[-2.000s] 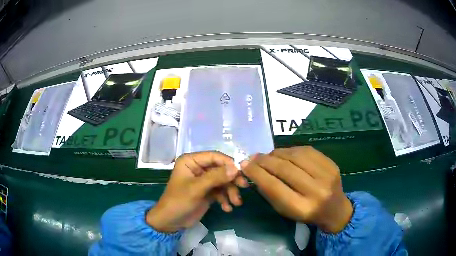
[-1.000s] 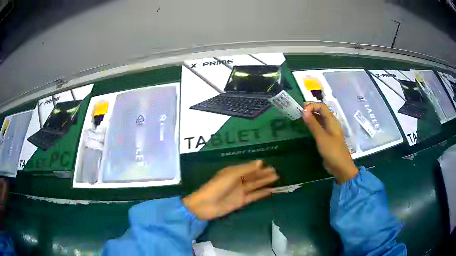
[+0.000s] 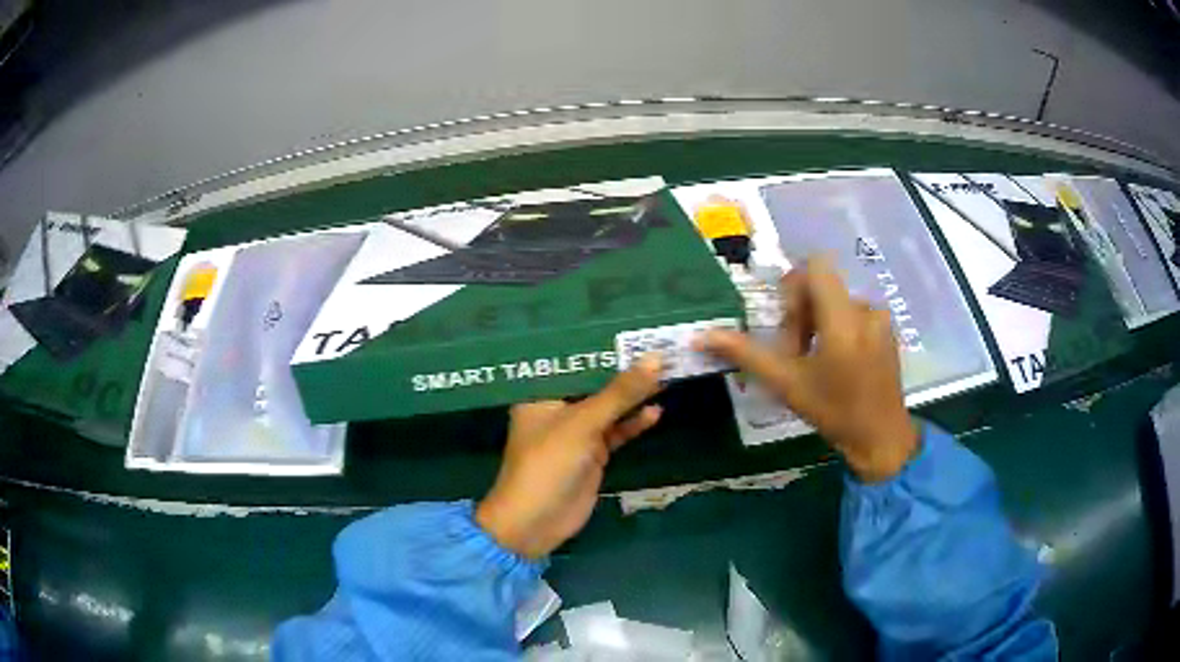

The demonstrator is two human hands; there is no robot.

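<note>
A green and white box lid point(image 3: 518, 291) is tilted up, with its green "SMART TABLETS" side facing me. A white barcode label point(image 3: 673, 352) lies along the right end of that side. My left hand point(image 3: 563, 453) holds the lid from below at its lower edge, index finger on the label's left end. My right hand point(image 3: 835, 362) is blurred at the lid's right corner, its thumb on the label's right part and its fingers raised. Whether it grips anything is unclear.
Open box bases with sleeved tablets stand left point(image 3: 291, 349) and right point(image 3: 951, 317) of the lid, the right one partly behind my right hand. More lids point(image 3: 1016, 259) stand along the green line. Backing paper pieces point(image 3: 608, 634) lie at the near edge.
The lid has tilted up towards me. My left hand has moved onto its lower edge. The label, held in the air by my right hand before, is now against the lid's side.
</note>
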